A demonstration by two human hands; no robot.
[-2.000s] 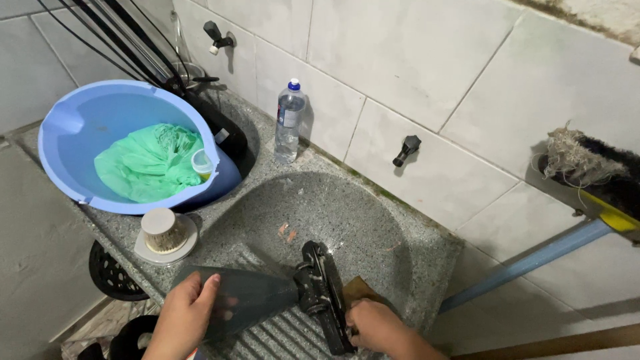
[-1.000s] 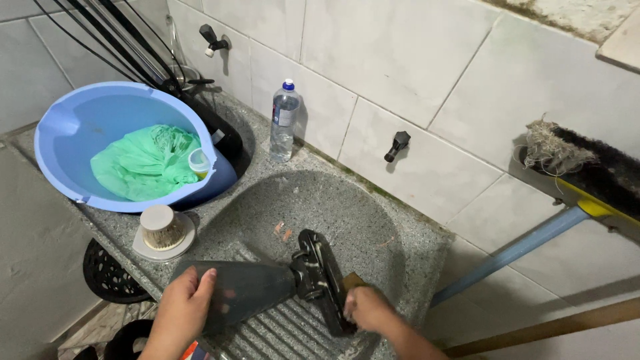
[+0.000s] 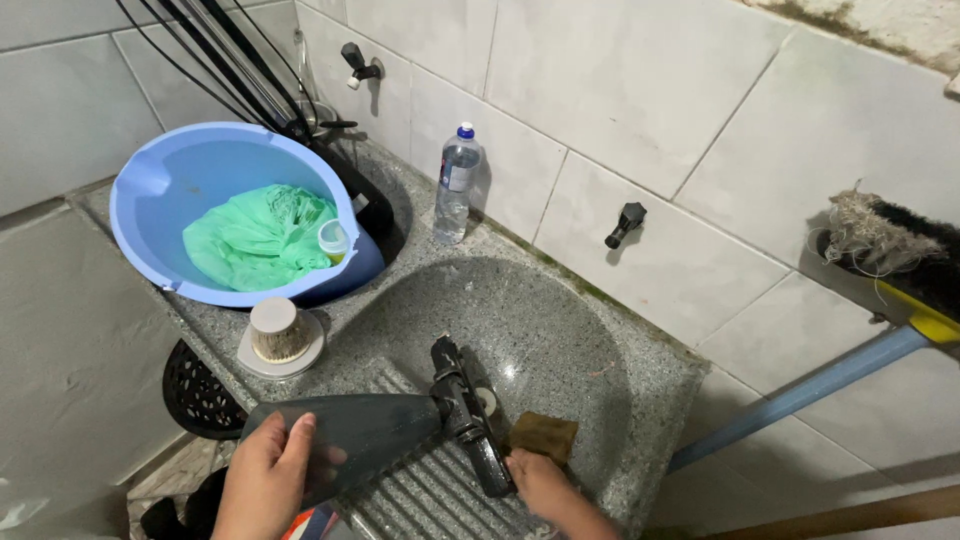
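Note:
My left hand [image 3: 277, 465] grips the wide end of a dark translucent vacuum cleaner dust container [image 3: 360, 442], held over the ribbed edge of the stone sink. A black vacuum floor head [image 3: 469, 420] is joined to its narrow end and lies over the basin [image 3: 547, 322]. At the lower end of that head is my right hand [image 3: 536, 480], next to a brown sponge or cloth [image 3: 544, 436]; whether the fingers hold the brown piece is hidden. A pleated filter [image 3: 280, 337] stands on the sink's rim, left of the basin.
A blue bucket [image 3: 124, 217] with a green plastic bag [image 3: 262, 236] sits at the left. A clear bottle [image 3: 455, 187] stands by the tiled wall, below black taps [image 3: 626, 223]. A broom [image 3: 810, 394] leans at the right. A black perforated basket [image 3: 199, 397] is below the sink.
The right hand has moved down along the floor head, and more of the brown piece shows. Reddish bits seen in the basin earlier no longer show in the same place.

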